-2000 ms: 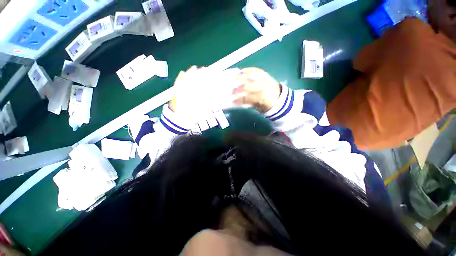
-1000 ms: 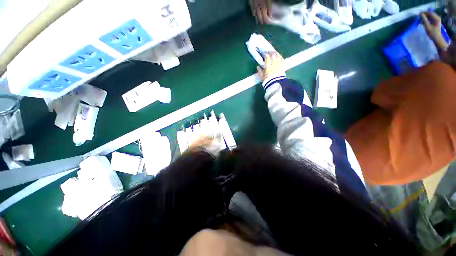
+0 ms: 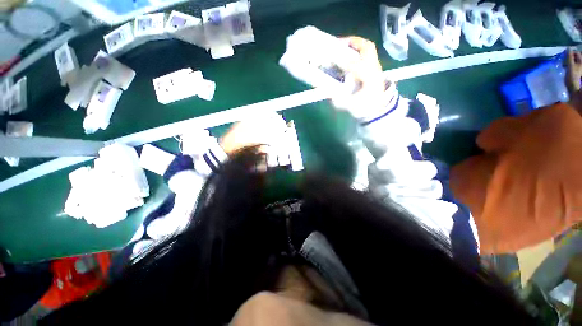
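My right hand (image 3: 364,67) is raised over the pale rail and holds a glossy white bagged product (image 3: 313,57) with a dark oval showing; both are overexposed. My left hand (image 3: 246,139) is lower, at the row of open white cartons (image 3: 291,148) on my side of the rail. Glare hides its fingers, so I cannot tell whether it grips a carton. A loose white pile (image 3: 110,186) lies at the left, with a small white card (image 3: 156,159) beside it.
Closed cartons (image 3: 103,105) lie scattered beyond the pale rail (image 3: 172,130). Several bagged products (image 3: 452,24) stand at the far right. A person in orange (image 3: 523,181) is close on the right, by a blue bin (image 3: 518,95). A grey bar (image 3: 51,146) crosses the left.
My right hand has lifted the bagged product from the belt and turned it. My left hand stays by the open cartons. The view has shifted, and the power strip is mostly out of frame.
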